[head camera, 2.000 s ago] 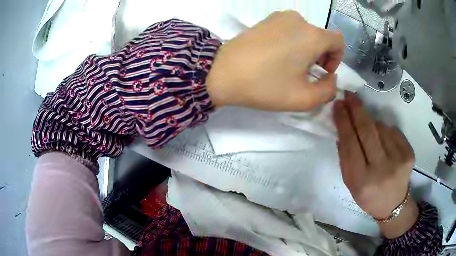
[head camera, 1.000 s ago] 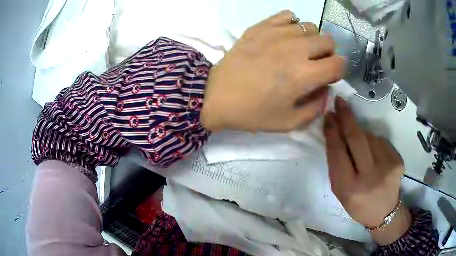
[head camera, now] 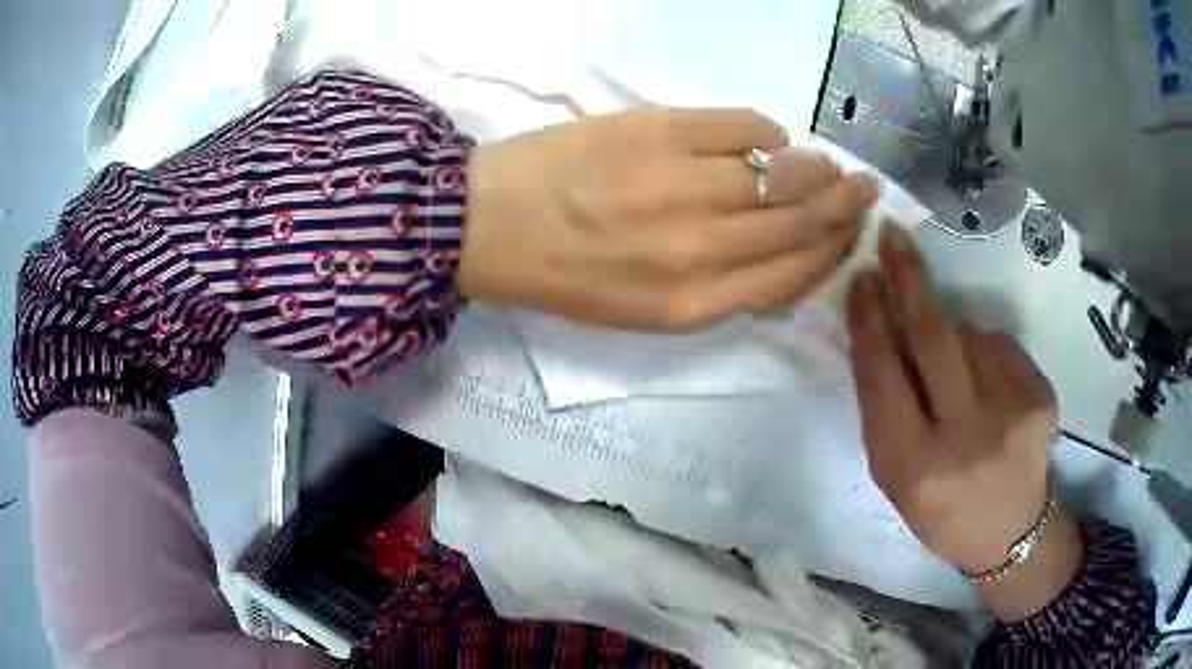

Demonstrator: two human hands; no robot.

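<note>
A white fabric piece (head camera: pixel 667 366) lies on the white table front of the sewing machine, left of the needle area. My left hand (head camera: pixel 667 216) lies across it from the left, fingertips pinching its right end. My right hand (head camera: pixel 948 405) comes from the lower right, its fingertips on the same end, touching or nearly touching my left fingertips. The fabric between the fingertips is partly hidden. The presser foot and needle (head camera: pixel 974 157) stand beyond my fingertips at the upper right, with no fabric seen under them.
The sewing machine head (head camera: pixel 1111 144) fills the upper right. A shiny plate (head camera: pixel 889 111) is set in the bed. A printed ruler (head camera: pixel 588 431) runs along the table front. Cream-white fabric (head camera: pixel 562 549) hangs below the edge. More white fabric (head camera: pixel 379 39) lies at upper left. A dark open drawer (head camera: pixel 347 497) is at lower left.
My left hand has gone from curled fingers to stretched, flatter ones, and its forearm has shifted left. My right hand has stayed almost in place.
</note>
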